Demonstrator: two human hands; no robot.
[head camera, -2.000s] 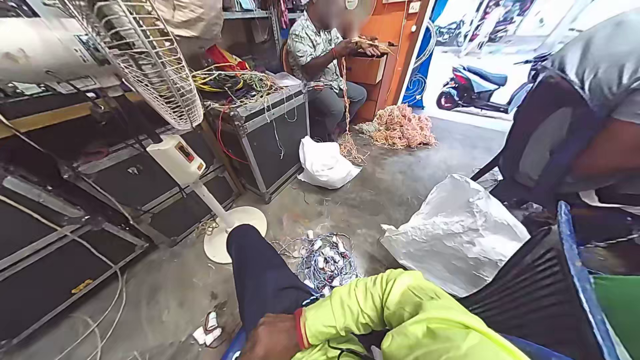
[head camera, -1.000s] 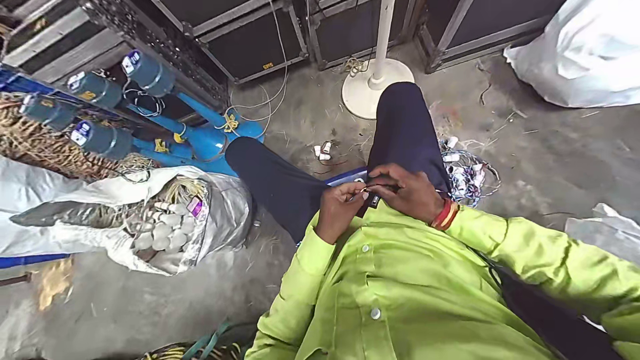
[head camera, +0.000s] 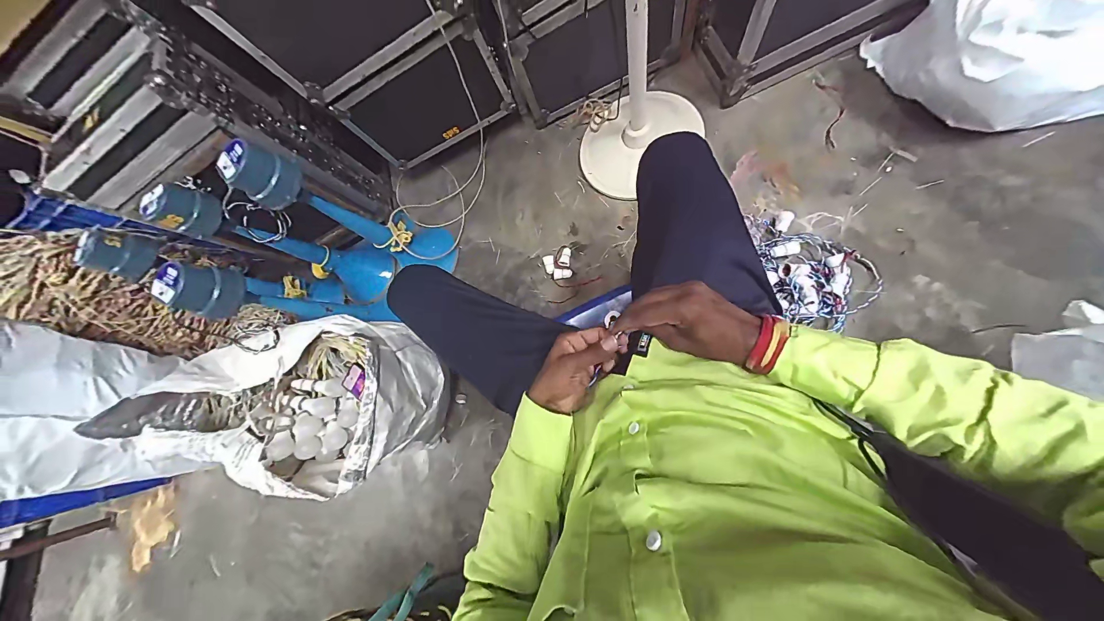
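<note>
My left hand (head camera: 567, 369) and my right hand (head camera: 686, 321) meet fingertip to fingertip over my lap. A small white part (head camera: 611, 320), too small to identify, shows at the pinched fingertips; fingers hide much of it. A red and yellow band circles my right wrist. Beyond my right knee lies a tangle of blue and white twisted wires (head camera: 811, 280) with white fittings among them. Several small white fittings (head camera: 559, 263) rest on the floor between my knees.
At left, an open white sack (head camera: 401, 392) holds white bulbs (head camera: 315, 423). Blue horn-shaped units (head camera: 358, 272) lie beside black cases (head camera: 423, 112) with metal edges. A white round stand base (head camera: 595, 164) is ahead. Another white sack (head camera: 1000, 69) sits at upper right.
The view has swung down and left since two seconds ago, when only one of my hands showed. Over the last second both hands have stayed together at my lap.
</note>
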